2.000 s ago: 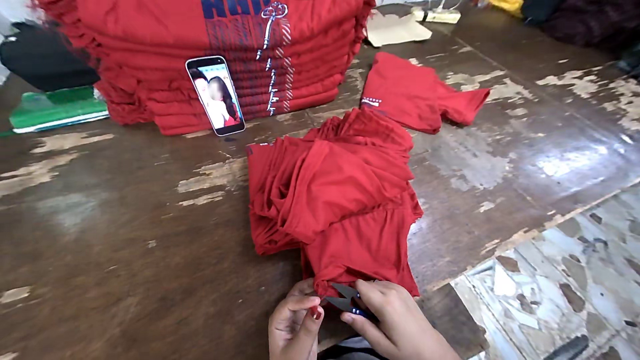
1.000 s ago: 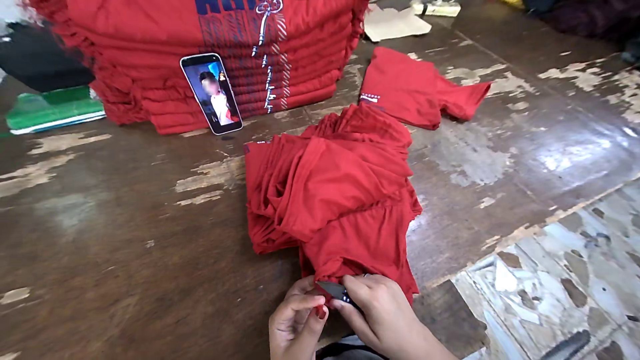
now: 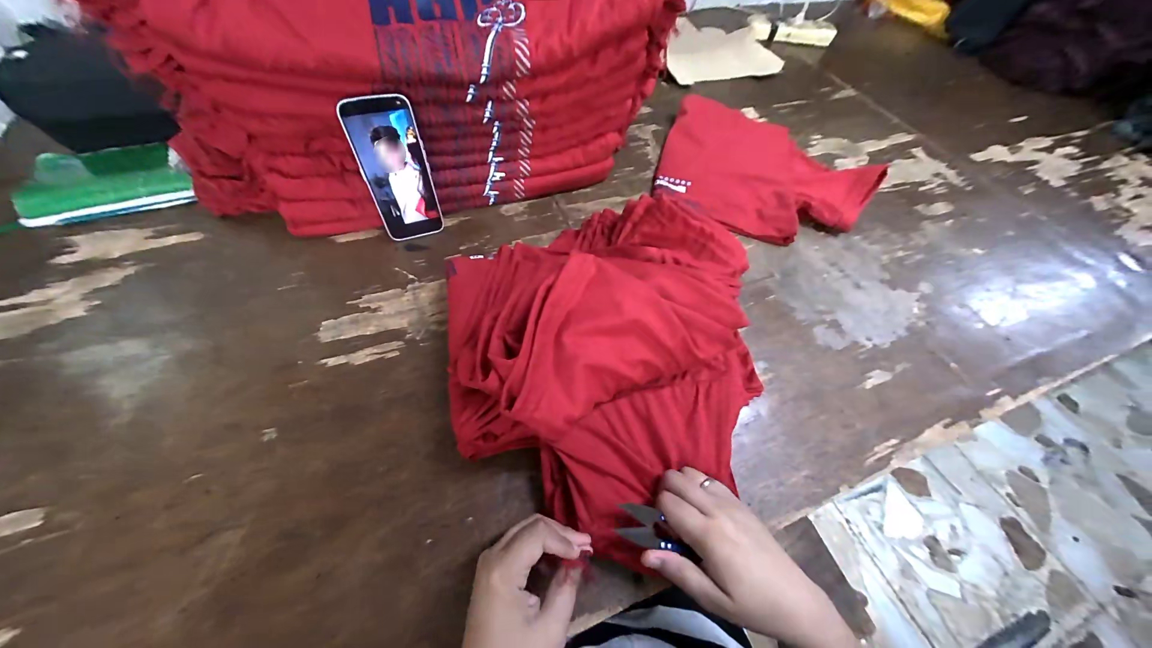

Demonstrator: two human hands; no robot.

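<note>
A pile of folded red fabric garments point(image 3: 603, 333) lies on the worn wooden table, its near end reaching my hands. My right hand point(image 3: 720, 549), with a ring on one finger, holds small thread snips point(image 3: 641, 526) whose two blades stand apart and point left over the cloth. My left hand point(image 3: 531, 576) is just left of the snips at the near edge of the pile, thumb and fingertips pinched together at a small bit of red thread or cloth point(image 3: 576, 565). Exactly how this bit joins the pile cannot be made out.
Behind the pile a smartphone point(image 3: 391, 166) leans against a tall stack of red printed garments point(image 3: 432, 99). Another red piece point(image 3: 747, 171) lies at the back right, near a brown paper piece point(image 3: 723, 49). Green folded items point(image 3: 103, 184) are at left. The table edge point(image 3: 981, 414) runs along the right.
The snips, lower and closer to the left fingers before, now sit a little to the right with their blades spread. My left fingers have come away from the cloth edge somewhat. The phone's picture has changed.
</note>
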